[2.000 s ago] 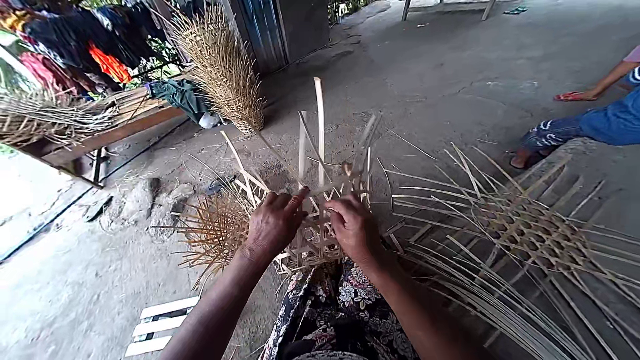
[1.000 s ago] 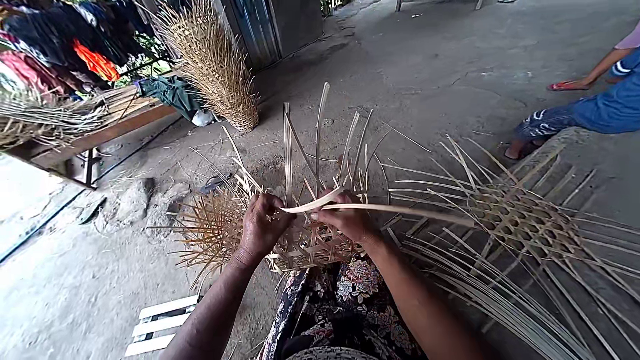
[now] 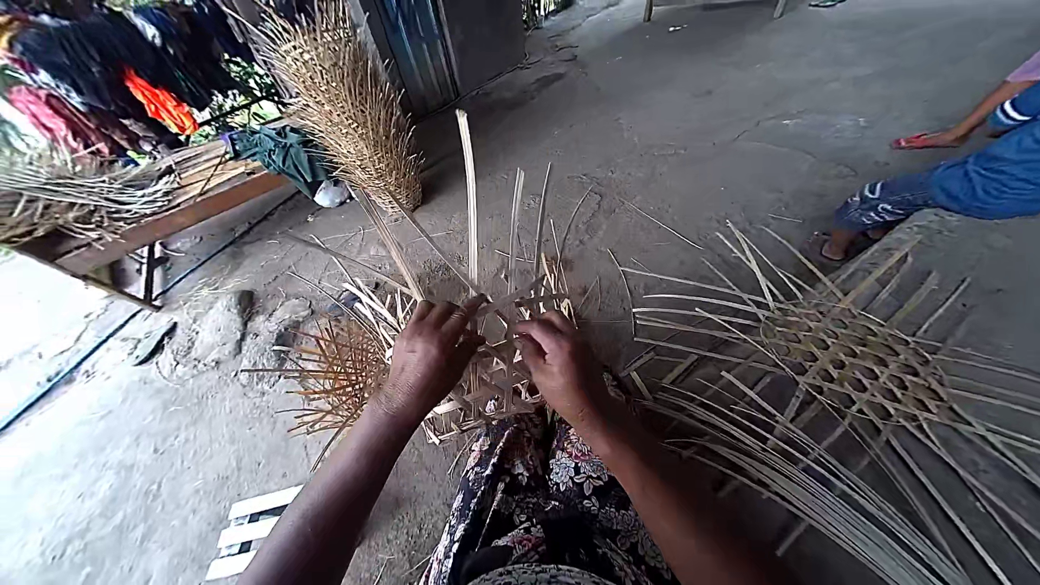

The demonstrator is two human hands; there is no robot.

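Observation:
An open-weave basket of pale split strips (image 3: 487, 390) stands in front of my knees, its uncut strip ends pointing up and away. My left hand (image 3: 435, 345) grips the strips at its upper left edge, fingers curled around them. Across from it, my right hand (image 3: 556, 353) pinches strips at the upper right edge. A light strip runs between both hands, partly hidden by fingers. Just left of the basket is a bundle of reddish-brown strips (image 3: 337, 378). On the right lies a flat woven hexagonal-mesh piece (image 3: 861, 361) with long loose strips fanning out all around.
Tall stacked woven baskets (image 3: 349, 106) stand at the back left, beside a wooden bench (image 3: 171, 215) with piled strips. Clothes hang behind it. A white slatted object (image 3: 248, 532) lies lower left. A seated person's legs (image 3: 934, 191) are at the right, near rough stones (image 3: 227, 325) on the far side.
The long pale strip that stretched rightward from my hands one second ago no longer extends there. My right hand has shifted from near the left hand to the basket's right edge.

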